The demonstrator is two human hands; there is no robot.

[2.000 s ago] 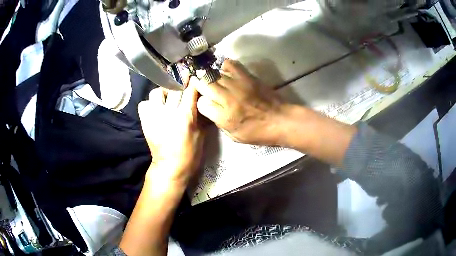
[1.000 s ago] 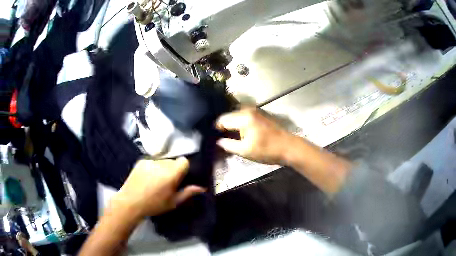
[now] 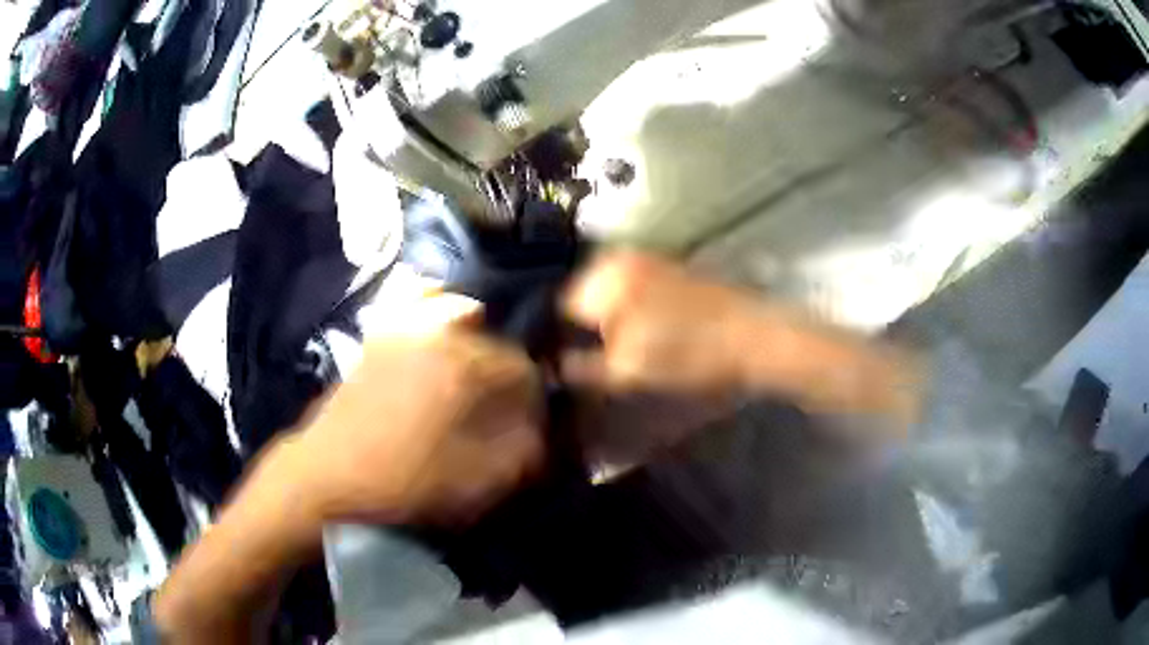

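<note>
Dark cloth (image 3: pixel 536 284) runs from under the sewing machine's needle area toward me and hangs over the table's front edge. My left hand (image 3: pixel 435 416) is closed on the dark cloth, its fingertips hidden. My right hand (image 3: pixel 643 321), blurred, pinches the same cloth just right of the left hand. White cloth (image 3: pixel 403 296) shows behind my left hand. The presser foot and needle are too blurred to make out under the white machine head (image 3: pixel 435 132).
The machine bed (image 3: pixel 756 164) stretches right, with a red ring (image 3: pixel 1021 136) at its far side. Dark and white cloth (image 3: pixel 284 271) is piled left. A teal round part (image 3: pixel 53 523) shows at lower left.
Both hands have come back from the needle area toward me with the dark cloth. Since one second ago, my left hand has moved up and right, closer to my right hand.
</note>
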